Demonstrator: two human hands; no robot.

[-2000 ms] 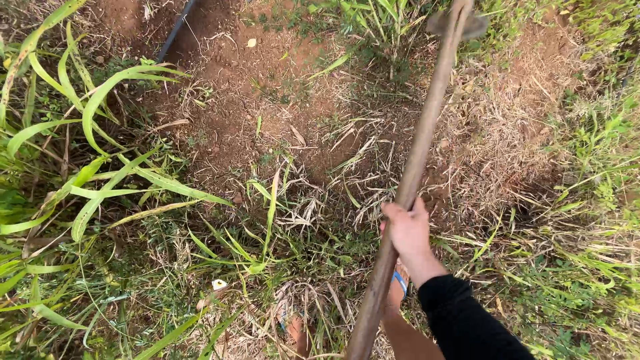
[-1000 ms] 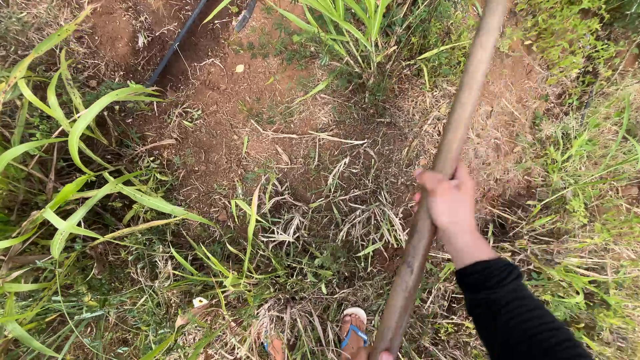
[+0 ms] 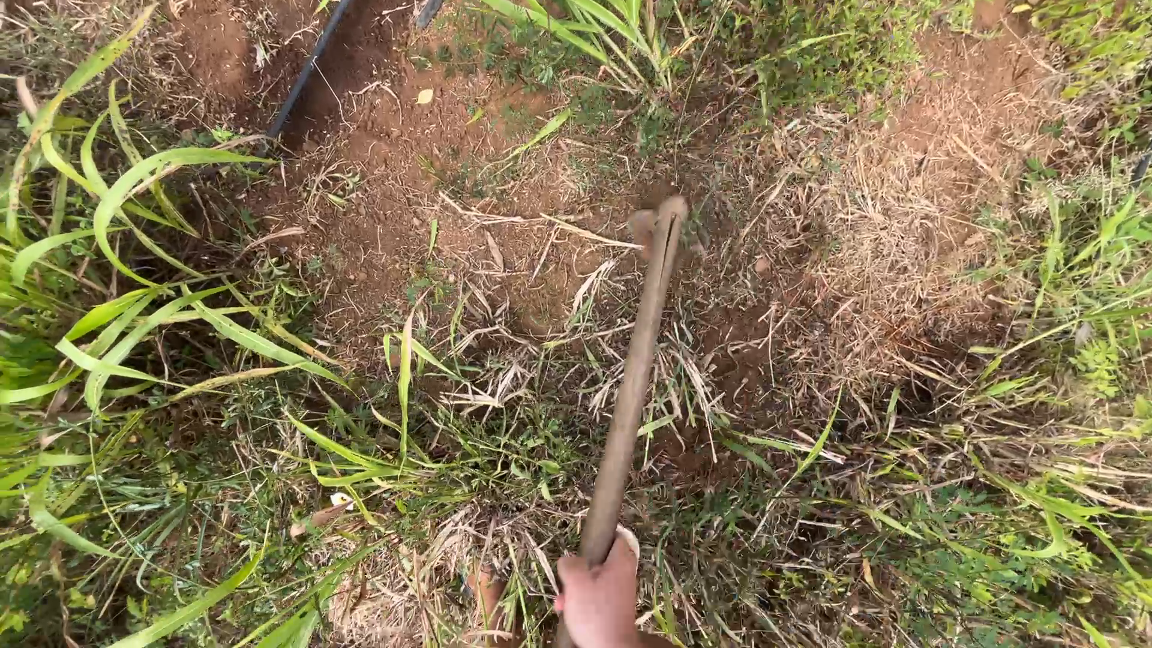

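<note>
Near the bottom centre, my right hand [image 3: 598, 594] is closed around the wooden handle [image 3: 630, 396] of a hoe-like tool. The handle slants up and slightly right from the hand, and its far end has a lengthwise split. The blurred tool head [image 3: 644, 230] is low at the ground, among dry stalks and soil; its edge cannot be made out. My left hand is out of view. Part of a pale sandal [image 3: 627, 540] shows just beside my right hand, and a bare foot [image 3: 486, 594] is left of it, partly covered by grass.
Long-bladed grass [image 3: 135, 198] leans in from the left. A black pipe or hose [image 3: 306, 76] lies on reddish soil at upper left. A green grass clump [image 3: 630, 40] grows at the top. Dry cut straw [image 3: 909, 225] covers the ground at right, with weeds beyond.
My right hand has moved down to the bottom of the view, nearer my feet. The tool's far end, beyond the top edge one second ago, is now low at the ground mid-view.
</note>
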